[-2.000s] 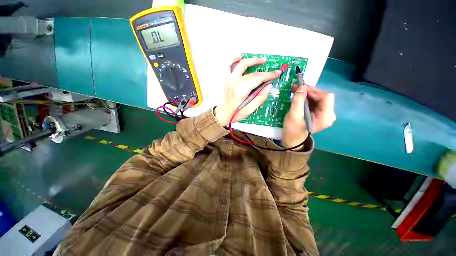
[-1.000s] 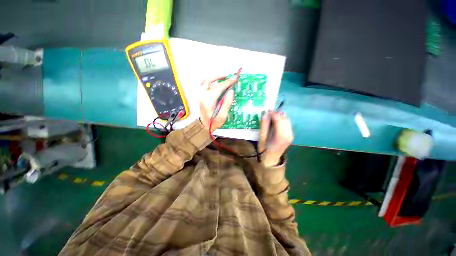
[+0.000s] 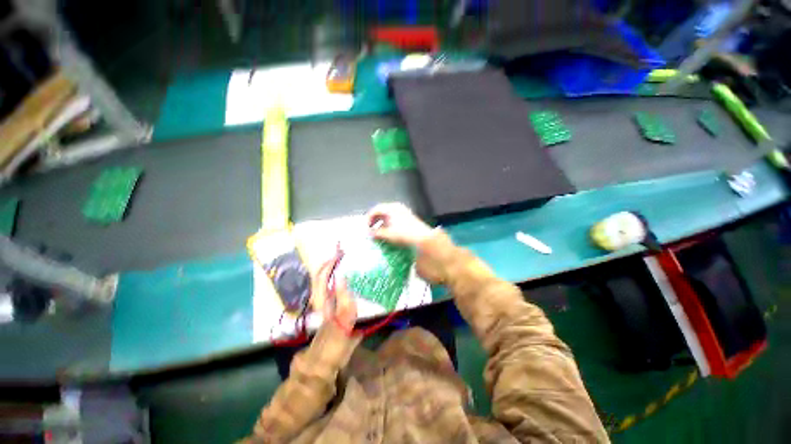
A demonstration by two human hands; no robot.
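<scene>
The green circuit board (image 3: pixel 382 279) lies on the white sheet (image 3: pixel 271 323), partly covered by my hands. My left hand (image 3: pixel 334 299) is at the board's left side, closed around the red test probe (image 3: pixel 336 257), whose tip end points up off the sheet. My right hand (image 3: pixel 401 225) is over the board's far edge, fingers bent together; blur hides whether it holds anything. The black probe is not discernible. The yellow-rimmed multimeter (image 3: pixel 286 276) lies left of my left hand, its screen unreadable. Red wire loops below the board.
Beyond is the dark conveyor belt (image 3: pixel 334 178) with several green boards, a yellow-green strip (image 3: pixel 276 165) and a large black board (image 3: pixel 477 143). On the near teal edge are a small white stick (image 3: pixel 533 243) and a pale round object (image 3: pixel 617 231). Another meter (image 3: pixel 341 74) lies across the belt.
The view has tilted up and shows the belt and far side. My right hand has moved from the board's near right corner to its far edge. My left hand stays at the board's left.
</scene>
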